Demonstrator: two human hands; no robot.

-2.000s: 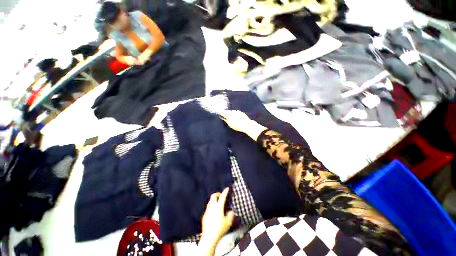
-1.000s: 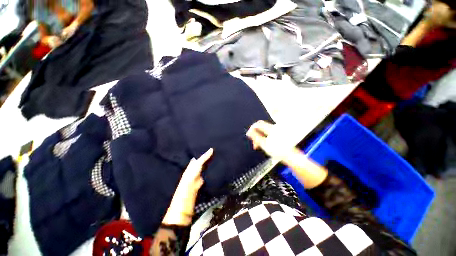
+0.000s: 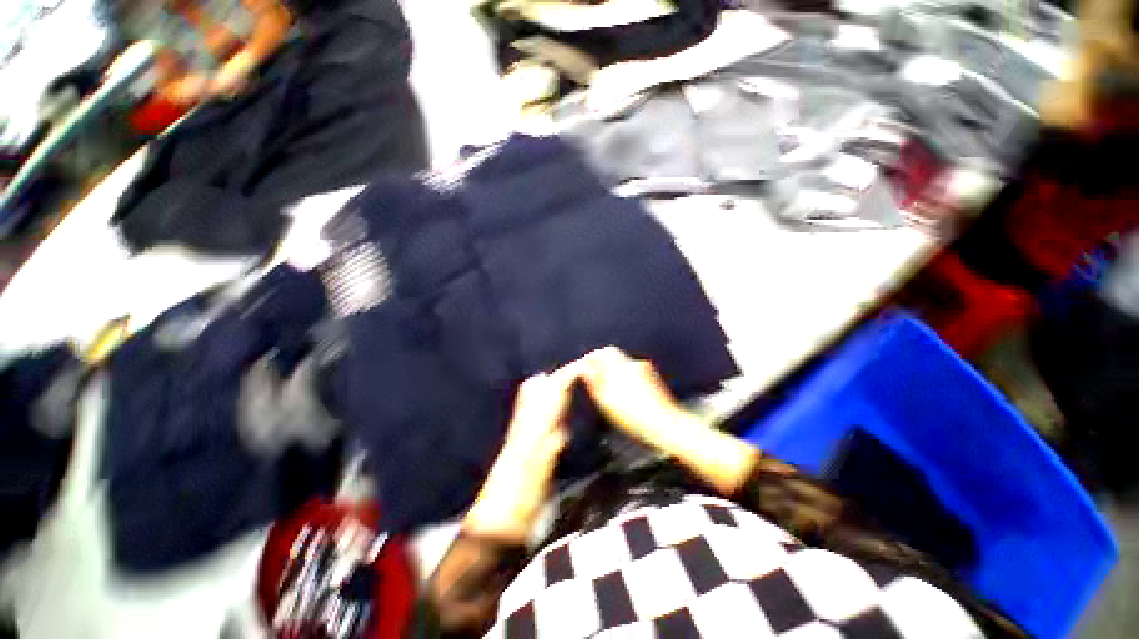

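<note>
A navy quilted vest (image 3: pixel 537 275) lies on the white table in front of me, with checked lining (image 3: pixel 360 277) at its left armhole. My left hand (image 3: pixel 541 406) and my right hand (image 3: pixel 615 381) meet fingertip to fingertip over the vest's lower edge. The frame is blurred, so I cannot tell whether the fingers pinch the cloth or something small. A second navy vest (image 3: pixel 187 437) lies to the left. A red dish (image 3: pixel 397 587) with small white and dark bits is at the near table edge.
A blue bin (image 3: pixel 999 462) with dark cloth inside is at the lower right, below the table edge. Black garments (image 3: pixel 287 137) and grey pieces (image 3: pixel 700 131) lie further back. Another person's arms (image 3: pixel 237 56) show at the upper left. Someone's arm is at the upper right.
My two hands, apart before, have come together at the vest's lower edge. The vest's near corner is drawn up. The view has shifted slightly and blurred.
</note>
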